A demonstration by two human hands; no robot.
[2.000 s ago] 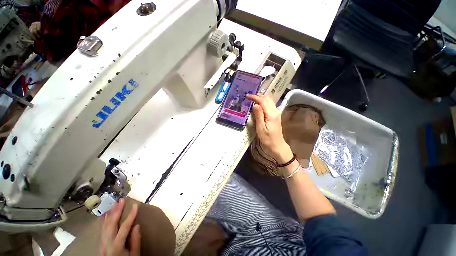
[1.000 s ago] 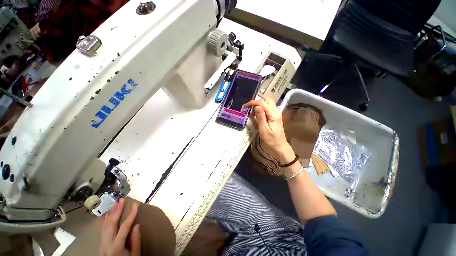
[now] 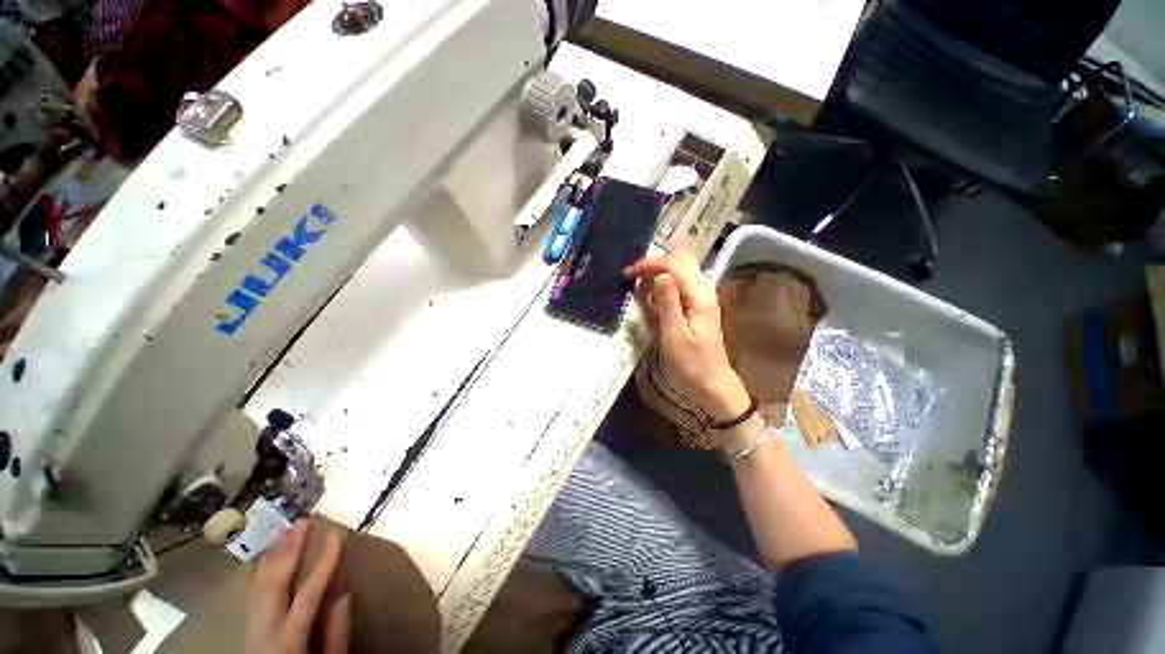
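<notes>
A smartphone [image 3: 611,253] with a dark screen lies on the right end of the machine table [image 3: 505,447]. My right hand [image 3: 685,319] is over the phone's lower right edge, index finger touching or just above the screen, other fingers curled; it holds nothing. My left hand [image 3: 296,598] rests with fingers apart on a brown fabric panel [image 3: 390,594] beside the presser foot area, cut off by the bottom edge. The white JUKI sewing machine [image 3: 275,217] stands over the fabric. The needle is hard to make out.
A pale grey tub [image 3: 913,300] right of my lap holds brown pieces [image 3: 764,335] and a clear plastic bag [image 3: 869,390]. A small blue tool [image 3: 562,233] lies beside the phone. A dark chair [image 3: 965,102] stands behind. Dark red fabric [image 3: 166,70] is at the upper left.
The phone screen has gone from lit purple-pink to dark. The view has shifted slightly. My hands have stayed in nearly the same places.
</notes>
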